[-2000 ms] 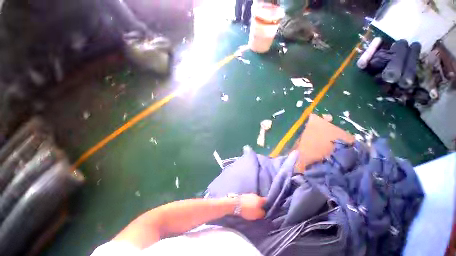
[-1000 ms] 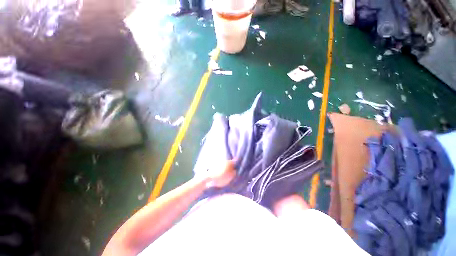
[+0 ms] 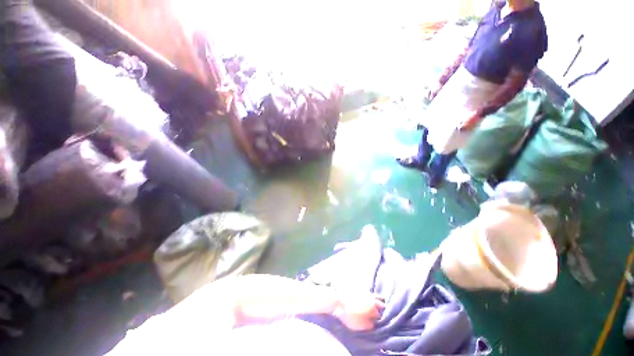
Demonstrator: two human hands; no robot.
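An armful of dark grey-blue cloth [image 3: 424,323] lies against the front of my body at the bottom centre, with folds and a pale edge at its right end. My left hand [image 3: 358,311] grips the cloth from above, its fingers on the folds. My forearm comes in from the lower left and looks overexposed. My right hand is not in view; the cloth and the picture's lower edge may hide it.
A white bucket [image 3: 504,250] stands close ahead on the right. A person [image 3: 504,42] stands beyond it by green sacks [image 3: 556,153]. A tied pale sack [image 3: 212,250] and fabric rolls [image 3: 184,170] lie left. A heap of dark scraps [image 3: 288,122] stands ahead. Scraps litter the green floor [image 3: 396,215].
The view has turned left and up, away from the blue cloth heap and cardboard. The bucket shows nearer and further right. My left hand keeps its hold; my right hand has left view.
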